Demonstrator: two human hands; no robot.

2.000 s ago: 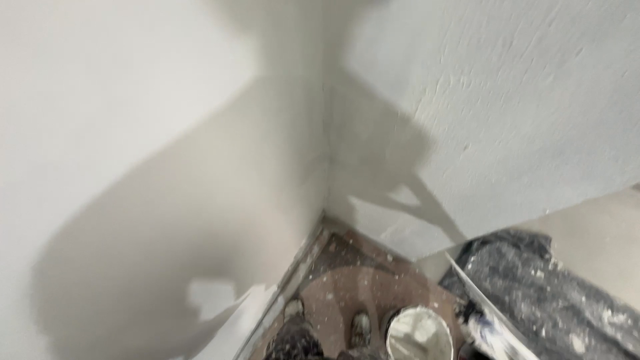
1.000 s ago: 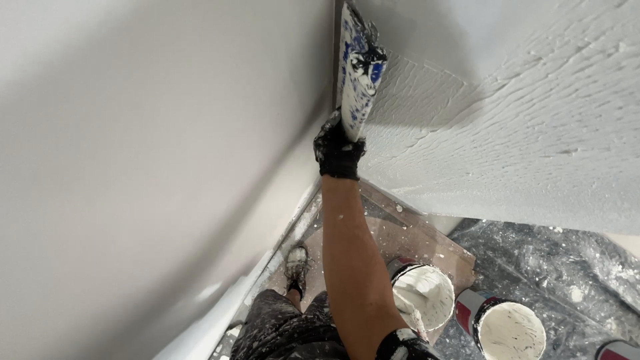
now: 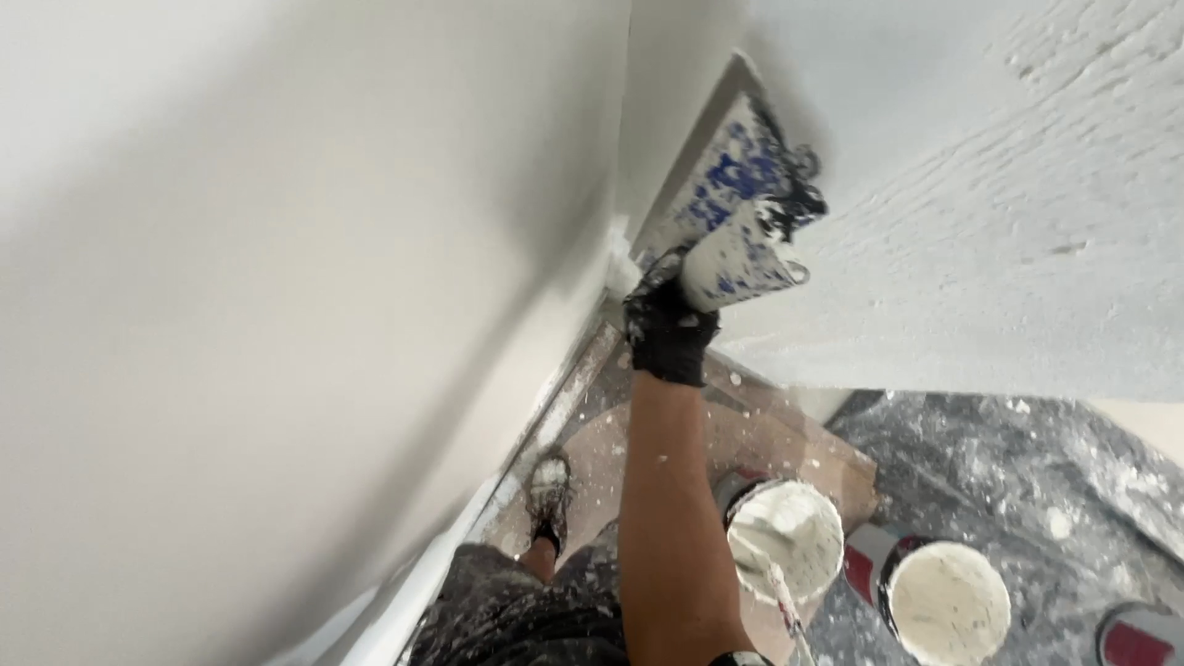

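My right hand [image 3: 671,319], in a black glove smeared with white compound, grips a wide plastering blade [image 3: 731,176] spattered white and blue. A pale rounded part of the tool sticks out to the right of the glove. The blade lies tilted along the right-hand wall [image 3: 925,222], close to the inside corner; exactly how its edge meets the wall cannot be told. My left hand is out of view. Below and right of my forearm stands a bucket of white compound [image 3: 805,527] with a spattered stick-like handle [image 3: 784,597] in it.
A second bucket of compound [image 3: 953,601] stands to the right, and part of another container [image 3: 1138,638] shows at the lower right edge. Spattered plastic sheeting [image 3: 999,472] covers the floor there. The smooth left wall [image 3: 277,324] runs beside my shoe [image 3: 549,481].
Two seconds ago no hand was in view; one second ago my right hand held the blade more upright at the corner. Now the blade leans rightward, with its face turned more into view.
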